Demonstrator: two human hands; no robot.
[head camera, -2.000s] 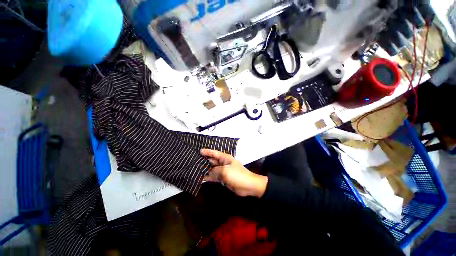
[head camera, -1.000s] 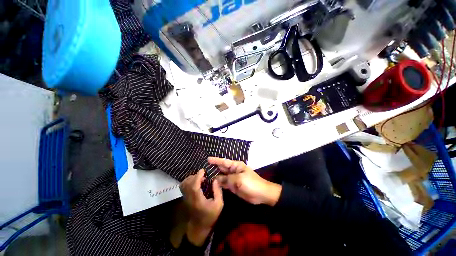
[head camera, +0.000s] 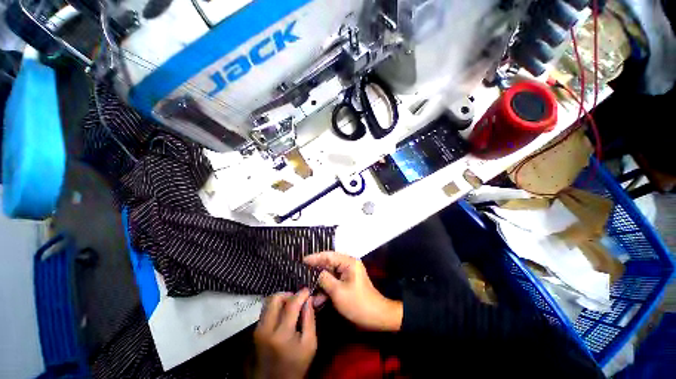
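The dark striped knit fabric lies across the left part of the white table, with its short striped end flat near the middle. My right hand pinches the fabric edge between thumb and fingers at the table's front edge. My left hand is just left of it, fingertips at the same edge, partly cut off by the picture's bottom. The white JACK sewing machine stands behind, its needle area away from both hands. The exact grip at the fingertips is small and partly hidden.
Black scissors, a black rod with a round end, a lit smartphone and a red cylinder lie right of the needle area. A blue crate with paper scraps is at right. A light-blue roll hangs at left.
My left hand came in from out of view and joined my right hand at the fabric edge. The view has shifted, showing more of the machine head. The phone's screen picture changed.
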